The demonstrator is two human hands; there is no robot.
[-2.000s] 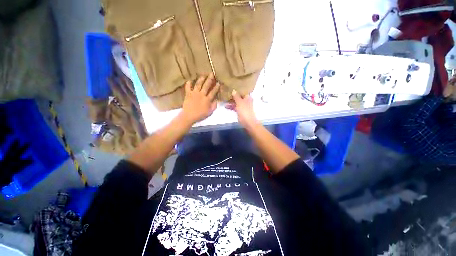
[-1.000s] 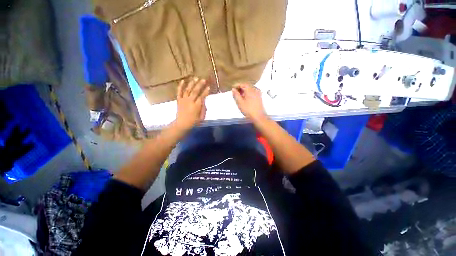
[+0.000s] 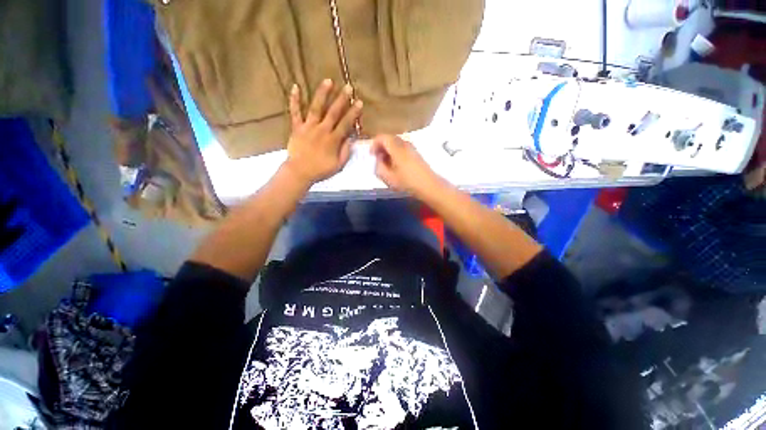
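Note:
The tan jacket (image 3: 252, 67) lies on the white table, its bottom hem towards me and its top cut off by the picture's edge. Its front zipper (image 3: 339, 42) runs down the centre to the hem. My left hand (image 3: 322, 134) lies on the jacket's lower edge beside the zipper end, palm down with fingers apart. My right hand (image 3: 401, 164) is just below the hem, right of the zipper, with its fingers curled. It is slightly blurred, and I cannot tell if it holds anything.
The white sewing machine (image 3: 621, 122) with a blue stripe stands at the right, with red-handled snips (image 3: 550, 163) near it. Tan garments (image 3: 160, 151) hang at the table's left side. Blue bins (image 3: 38, 201) stand at the left. Part of another person (image 3: 701, 218) shows at far right.
The jacket has shifted up in view, so its pocket zips are mostly out of the picture. My left hand has moved up onto the hem by the zipper. My right hand has moved slightly left, off the hem.

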